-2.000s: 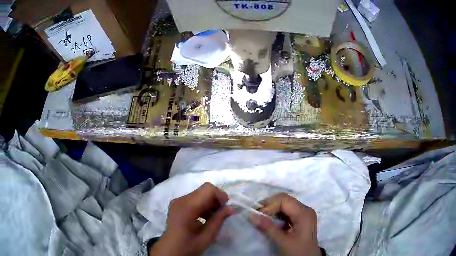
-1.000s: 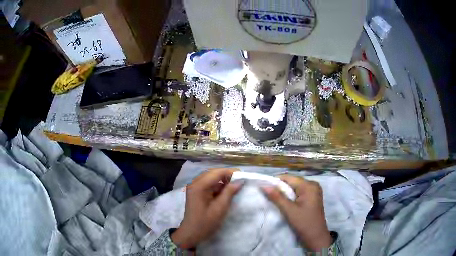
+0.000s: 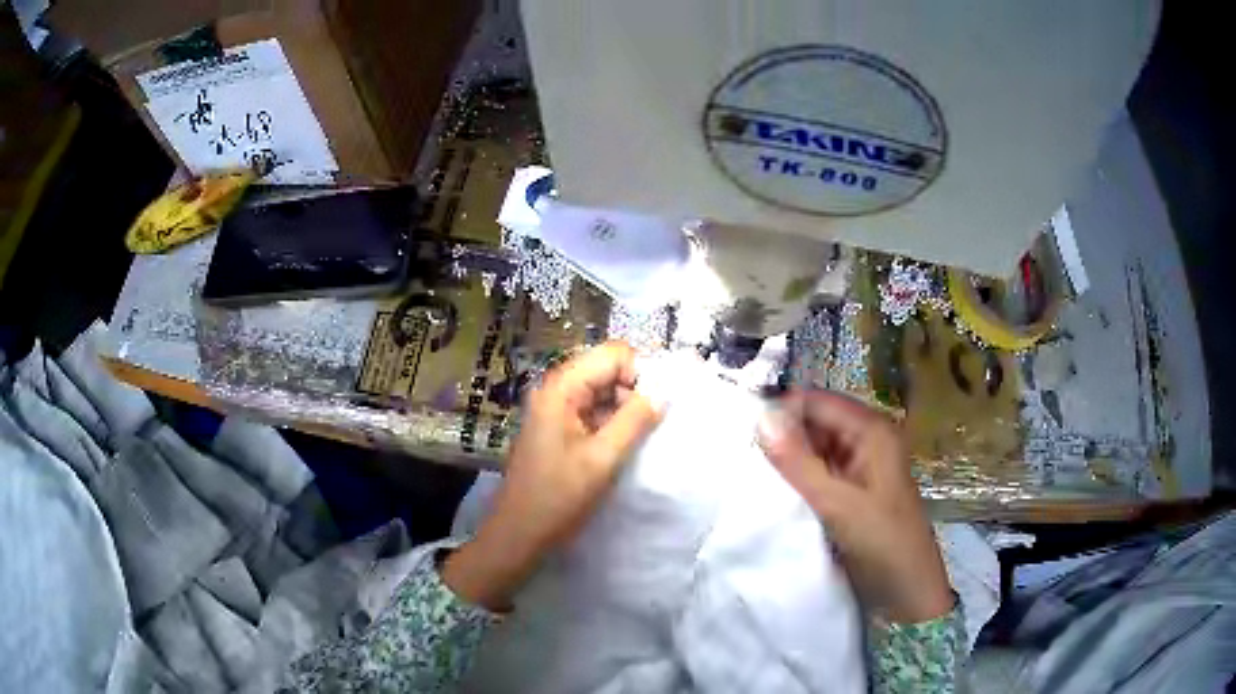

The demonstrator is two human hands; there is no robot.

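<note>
A white garment piece [image 3: 691, 542] is raised from the lap to the front of the attaching machine [image 3: 840, 122]. My left hand [image 3: 576, 447] pinches its upper left edge between thumb and fingers. My right hand [image 3: 847, 488] holds its upper right edge. The top edge of the cloth lies at the work post under the machine head, brightly lit by the lamp [image 3: 694, 292]. The cloth and glare hide most of the post. I cannot tell whether a fastener is in place.
Small white bits [image 3: 542, 278] lie scattered around the post. A black phone [image 3: 315, 244], a banana [image 3: 190, 213] and a carton [image 3: 237, 115] are at the left. A yellow tape roll [image 3: 1010, 319] is at the right. Heaped cloth [image 3: 203, 542] lies at the lower left, more at the lower right.
Both hands have moved up and forward with the cloth, from above the lap to the machine's post. The cloth now covers much of the post. The machine head looks larger and nearer.
</note>
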